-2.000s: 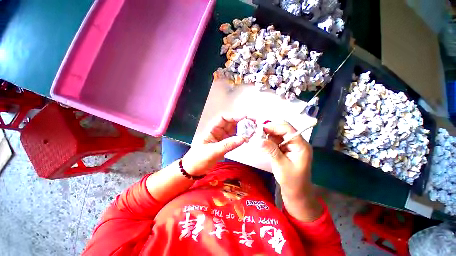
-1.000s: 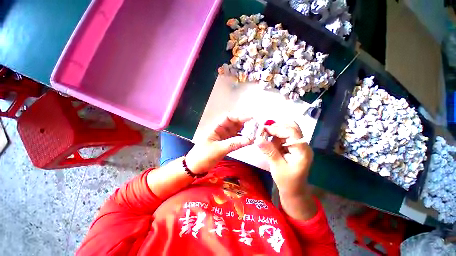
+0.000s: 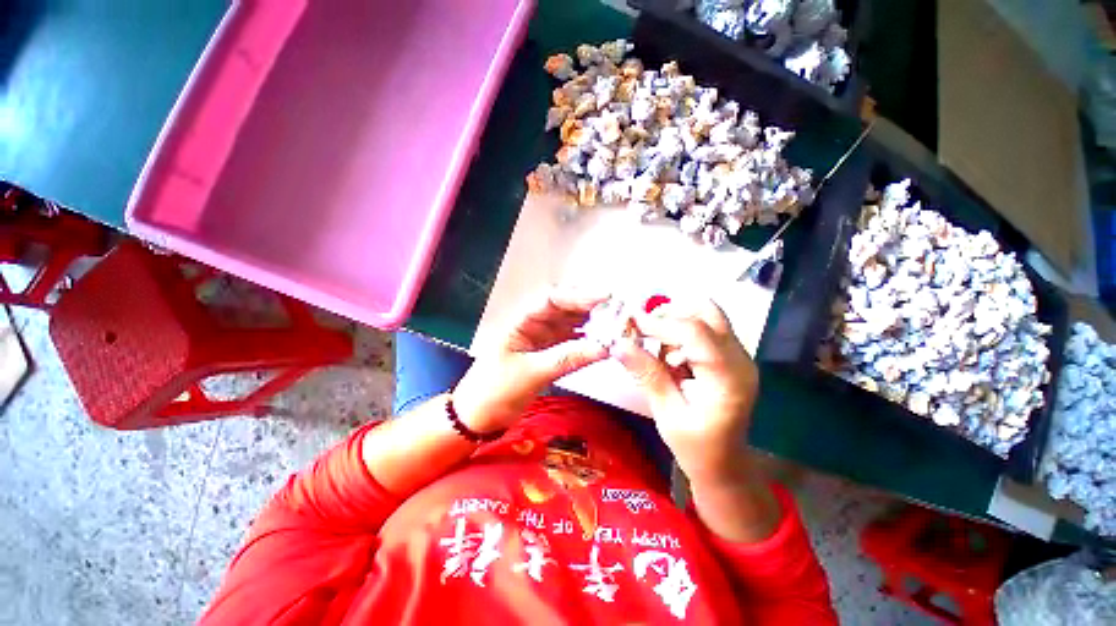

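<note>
My left hand pinches a grey-white moulded piece between thumb and fingertips above the pale work board. My right hand is at the piece's right side, its thumb and finger closed on a small part with a tan tint, which touches or nearly touches the larger piece. The fingers hide much of the small part. A red disc shows on the board just beyond my right fingertips. A heap of small moulded parts lies behind the board.
A pink tray stands at the left. A black tray of small parts stands right of the board, another black tray beyond the heap. A thin pointed tool lies at the board's far right corner. Red stools stand on the floor.
My right hand has moved left, bringing the small part against or close to the larger piece. The pale stick seen in my right hand earlier no longer shows clearly.
</note>
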